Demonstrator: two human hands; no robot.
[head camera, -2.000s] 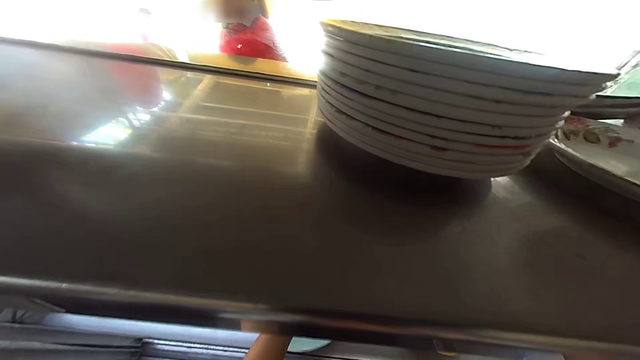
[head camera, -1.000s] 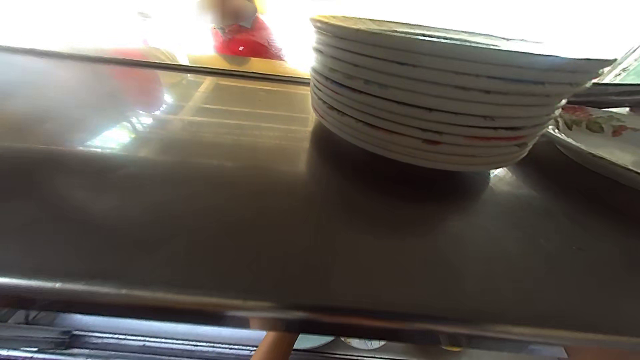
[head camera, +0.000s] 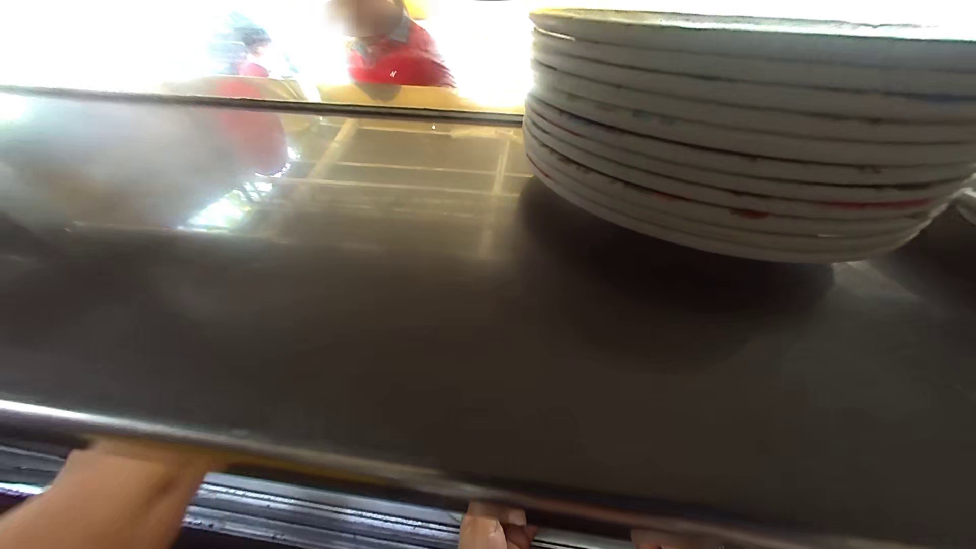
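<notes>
My left hand (head camera: 130, 488) reaches in from the bottom left; its wrist shows, and its fingers are hidden under the front edge of a stainless steel shelf (head camera: 343, 328). Fingers, apparently of my right hand (head camera: 494, 526), show just below that edge at the bottom centre. What either hand holds or touches is hidden. Another small patch of skin appears at the bottom, farther right. A tall stack of white plates (head camera: 732, 145) stands on the shelf at the upper right, its rims marked with faint coloured traces.
Ribbed metal rails (head camera: 320, 511) run below the shelf's front edge. Beyond its back edge, in bright glare, a person in red (head camera: 404, 61) is near a yellow surface (head camera: 450, 97), and another blurred figure is farther left. Part of another dish shows at the right edge.
My left hand has come into view at the bottom left. Fingers now show at the bottom centre. The floral dish seen at the right earlier is mostly out of view.
</notes>
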